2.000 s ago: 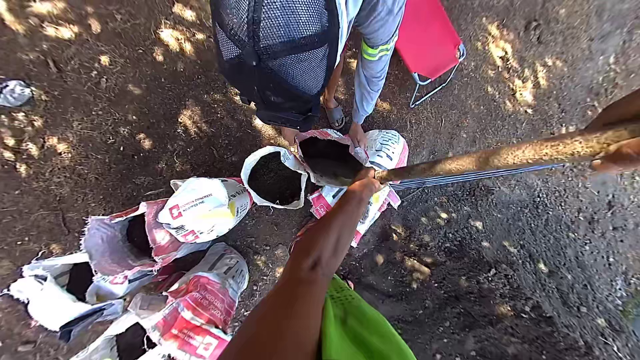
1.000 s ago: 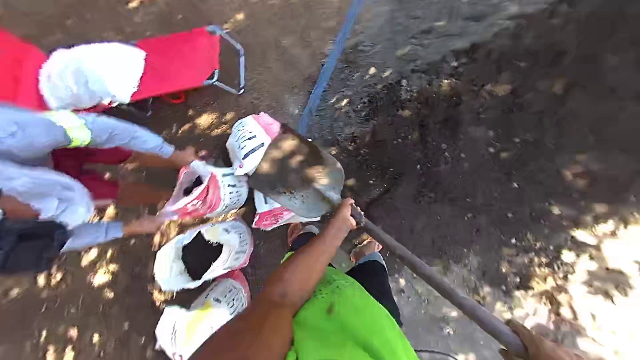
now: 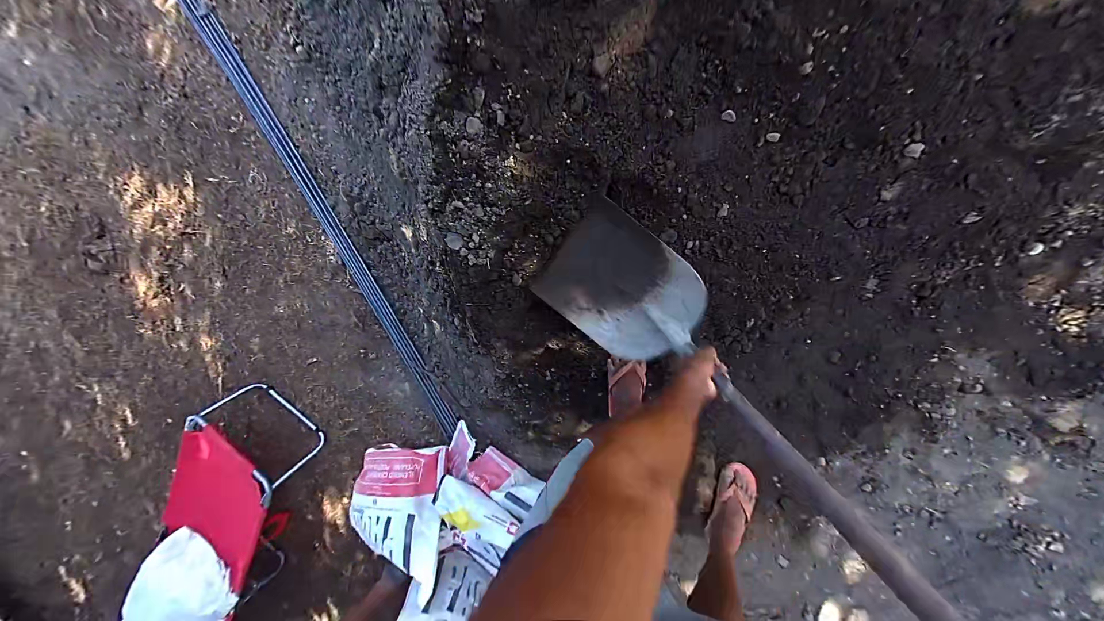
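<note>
My left hand [image 3: 700,379] grips the wooden shaft of a shovel [image 3: 634,285] close to its metal blade. Dark soil lies on the front part of the blade, which rests at the soil heap [image 3: 776,216]; the blade's rear is bare grey metal. The shaft runs down to the lower right and leaves the frame. My right hand is out of view. Printed sacks [image 3: 401,500] stand beside my left arm at the bottom, their openings not clearly visible.
Long thin rods [image 3: 345,241] lie in a bundle on the ground, reaching to the sacks. A red folding lounger [image 3: 211,492] with a white item on it stands lower left. My sandalled feet [image 3: 733,509] are behind the blade. Part of another person's limb [image 3: 381,595] shows by the sacks.
The shovel has moved away from the sacks to the soil, and soil now lies on its blade. My right hand has left the view. The view has swung strongly.
</note>
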